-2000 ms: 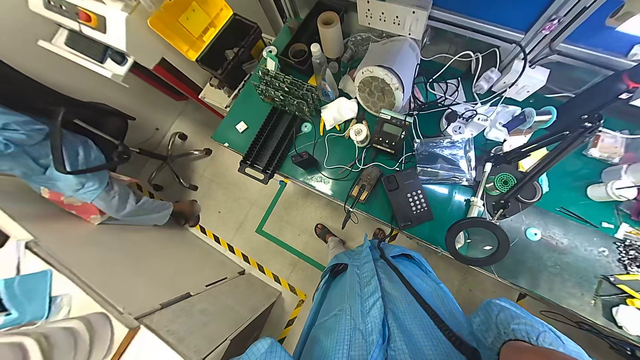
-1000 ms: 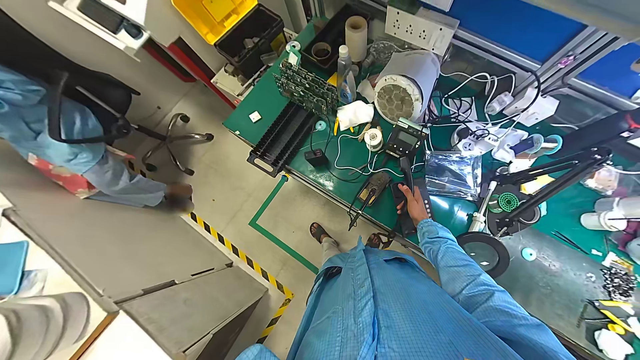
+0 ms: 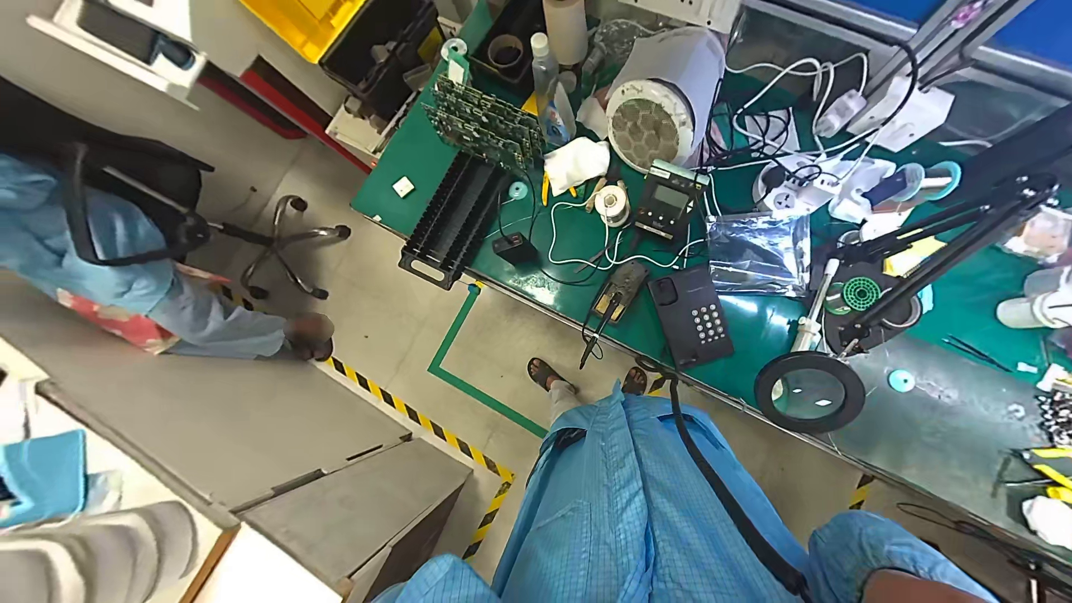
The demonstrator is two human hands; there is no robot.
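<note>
Only a strip of my right hand (image 3: 925, 588) shows beyond the blue sleeve at the bottom right edge; its fingers are hidden. My left hand is out of view, with its sleeve at the bottom edge. On the green bench mat lies a black fixture (image 3: 691, 316) with rows of small pale round spots. Beside it, a soldering iron (image 3: 596, 333) rests in its stand (image 3: 621, 291), below a soldering station (image 3: 669, 201). A solder spool (image 3: 611, 205) and a crumpled white cloth (image 3: 576, 164) lie left of the station. Circuit boards (image 3: 486, 124) stand in a black slotted rack (image 3: 459, 219).
A magnifier lamp (image 3: 810, 392) overhangs the bench's front edge, right of the fixture. A fume extractor (image 3: 666, 100), bottle (image 3: 544, 67) and white cables (image 3: 783, 79) occupy the back. At left, a seated person (image 3: 126, 260) is beside a grey cabinet (image 3: 226, 402).
One second ago my right hand reached over the black fixture; it is now back at the bottom right edge. The fixture lies on the bench as it did two seconds ago.
</note>
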